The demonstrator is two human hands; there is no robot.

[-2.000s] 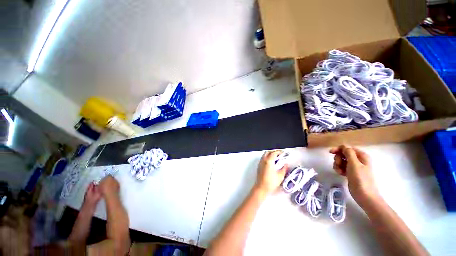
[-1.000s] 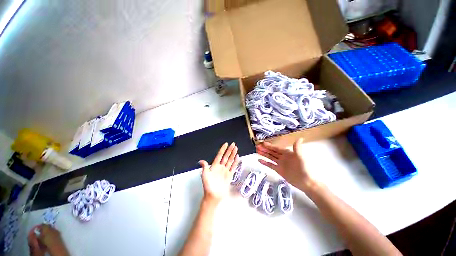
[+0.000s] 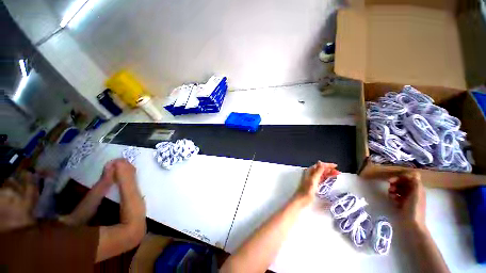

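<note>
Coiled white charging cables (image 3: pixel 382 236) lie on the white bench in front of me, several in a slanting row. My left hand (image 3: pixel 315 180) is at the row's far left end, against a coil (image 3: pixel 326 185); its fingers are bent, and I cannot tell if they grip the coil. My right hand (image 3: pixel 407 193) is right of the row, just in front of the carton, with fingers curled; no cable shows in it, and its palm is hidden. The open brown carton (image 3: pixel 379 171) holds a heap of coiled white cables (image 3: pixel 423 130).
A blue tray (image 3: pixel 242 121) sits by the black strip (image 3: pixel 298 145). White-blue boxes (image 3: pixel 200 98) lean behind it. Another cable pile (image 3: pixel 176 153) lies left. Another person's hands (image 3: pixel 118 169) are at the bench's left. A blue tray (image 3: pixel 478 224) is cut off at right.
The view has swung left. My hands were spread open, palms showing, a second ago; now they are apart on either side of the coil row with fingers bent. The coils look unmoved.
</note>
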